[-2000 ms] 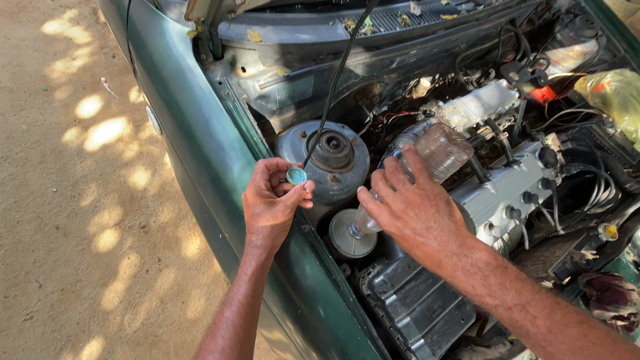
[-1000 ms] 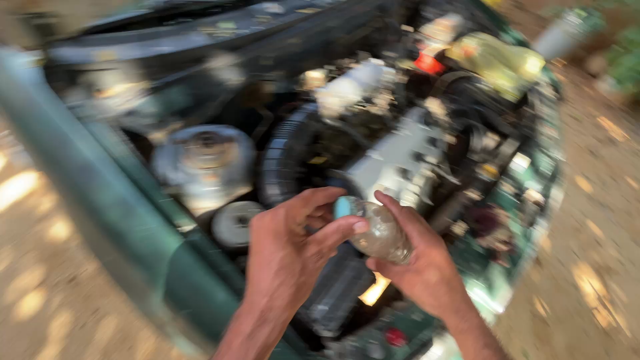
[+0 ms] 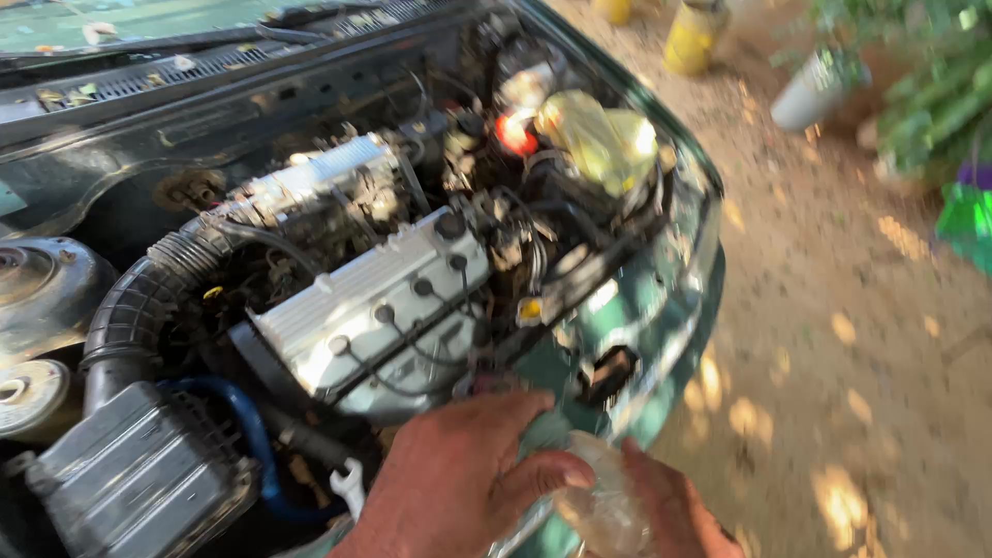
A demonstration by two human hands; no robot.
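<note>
Low in the head view, a clear plastic bottle (image 3: 601, 492) is held between both hands over the car's front edge. My left hand (image 3: 465, 469) has its fingers around the bottle's neck and blue-green cap (image 3: 546, 434), which is blurred and partly covered. My right hand (image 3: 674, 504) grips the bottle's side; much of it lies beyond the frame's lower edge. Behind my hands is the silver engine valve cover (image 3: 372, 310) with its black spark plug leads. An open-end wrench (image 3: 349, 484) lies just left of my left hand.
The black air filter housing (image 3: 139, 473) and ribbed intake hose (image 3: 128, 310) are at left. A yellowish plastic bag (image 3: 597, 139) rests in the bay's far corner. Beyond the green front edge is sandy ground (image 3: 814, 349) with a yellow container (image 3: 692, 39) and a grey pot (image 3: 814, 89).
Two seconds ago my left hand held the cap apart from the bottle, which my right hand tipped over a round reservoir. Cap and bottle are now together. The view has swung right.
</note>
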